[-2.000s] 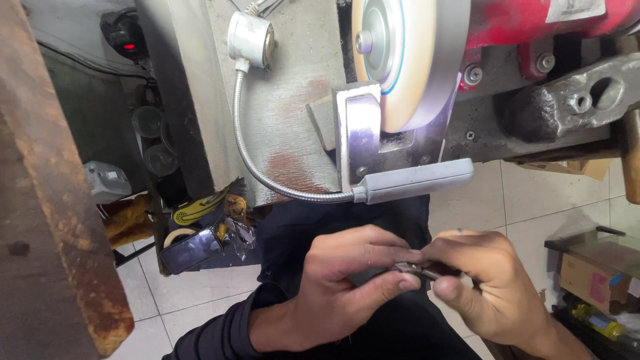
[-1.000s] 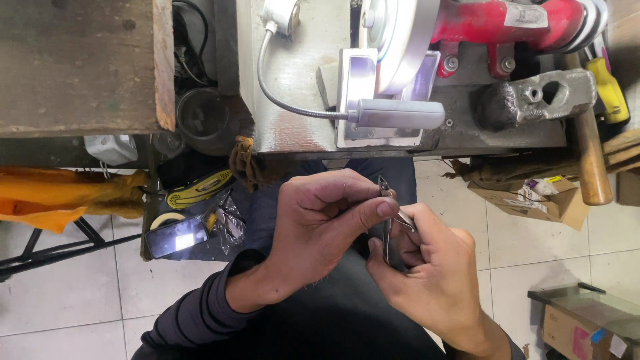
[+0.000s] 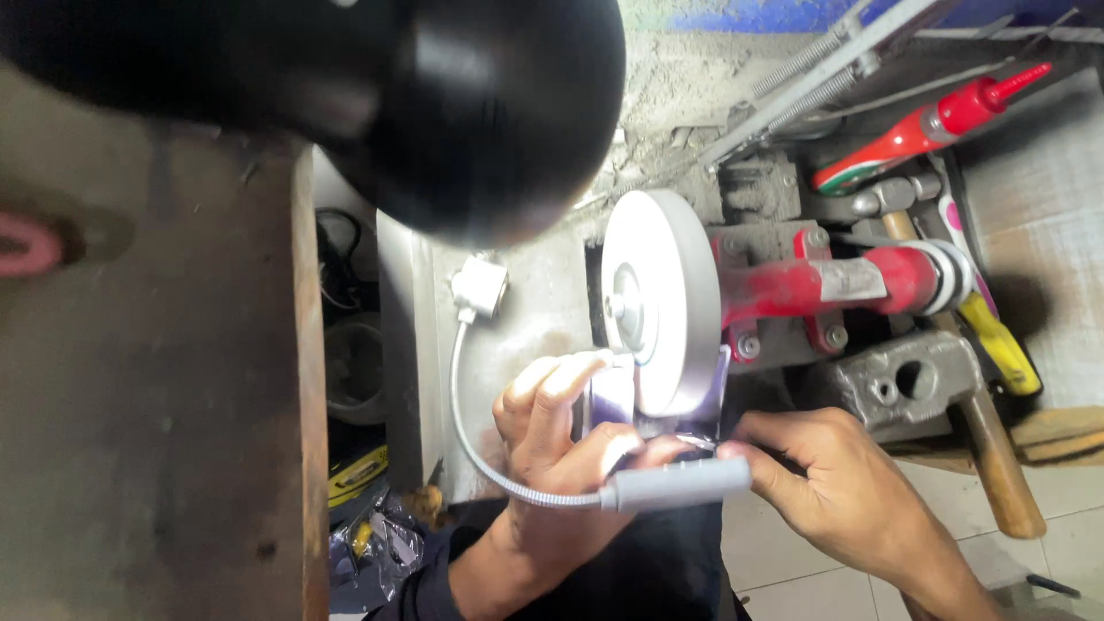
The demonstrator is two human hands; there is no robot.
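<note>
A bench grinder's pale grinding wheel point(image 3: 668, 302) stands at the centre, brightly lit. Below its rim my left hand point(image 3: 561, 431) and my right hand point(image 3: 811, 483) hold a small metal piece point(image 3: 697, 442) between them, close under the wheel. My left fingers reach up beside the metal guard point(image 3: 611, 397) left of the wheel. The right thumb and fingertips pinch the piece's right end. A gray lamp head point(image 3: 681, 486) on a flexible neck crosses in front of the left hand and hides part of it. Whether the piece touches the wheel I cannot tell.
A black rounded object point(image 3: 483, 112) fills the upper left foreground. The red grinder shaft housing point(image 3: 776, 289) extends right. A steel block point(image 3: 914, 379), a wooden handle point(image 3: 1005, 466), a yellow-handled tool point(image 3: 1000, 345) and a ball-peen hammer point(image 3: 897, 194) lie at right. A wooden board point(image 3: 172, 388) stands left.
Both hands, with the small metal piece, have moved from in front of the bench up to the wheel, behind the lamp head. The view has shifted, and the black rounded object now shows.
</note>
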